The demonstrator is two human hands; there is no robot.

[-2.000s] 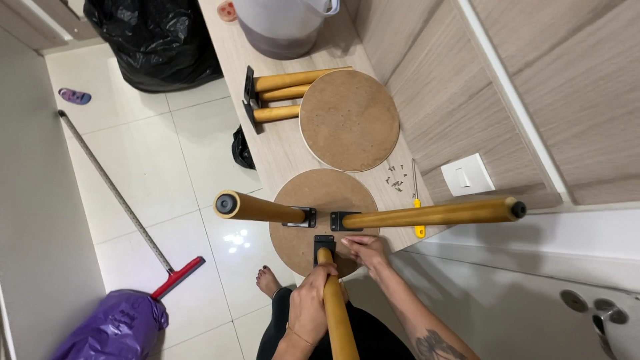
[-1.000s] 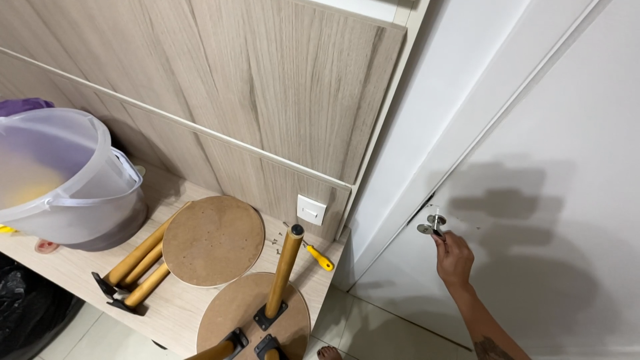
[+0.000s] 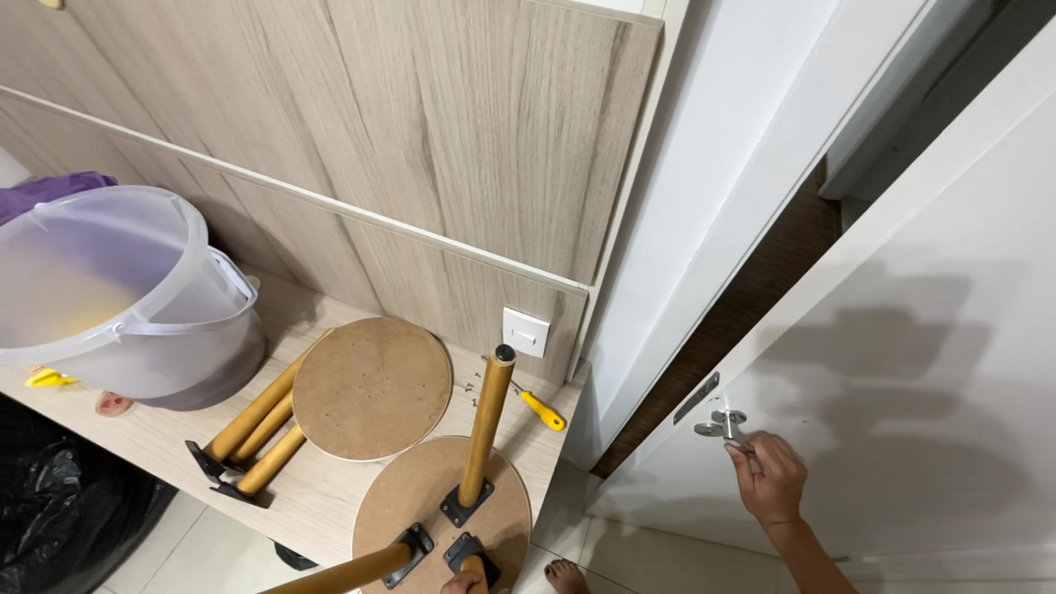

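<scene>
My right hand (image 3: 771, 478) is closed on the metal lever handle (image 3: 732, 429) of a white door, which stands ajar. At the bottom edge my left hand (image 3: 464, 583), mostly cut off, holds a wooden leg (image 3: 473, 564) above a round fiberboard disc (image 3: 445, 470). Two more legs with black brackets stand on this disc, one upright (image 3: 487, 425), one leaning left (image 3: 338, 573). Beside it lies another round disc (image 3: 371, 388), overlapping several loose wooden legs (image 3: 264, 412). A yellow-handled screwdriver (image 3: 542, 411) and small screws (image 3: 473, 388) lie near the wall.
The discs rest on a light wood bench (image 3: 322, 516) against a panelled wall with a white switch plate (image 3: 525, 332). A translucent bucket (image 3: 124, 289) stands at left. Below is a black plastic bag (image 3: 66, 495). A bare foot (image 3: 567, 575) shows on the tiled floor.
The view has swung right to the door. My right hand has left the legged disc for the door handle. The door, shut a second ago, now stands partly open.
</scene>
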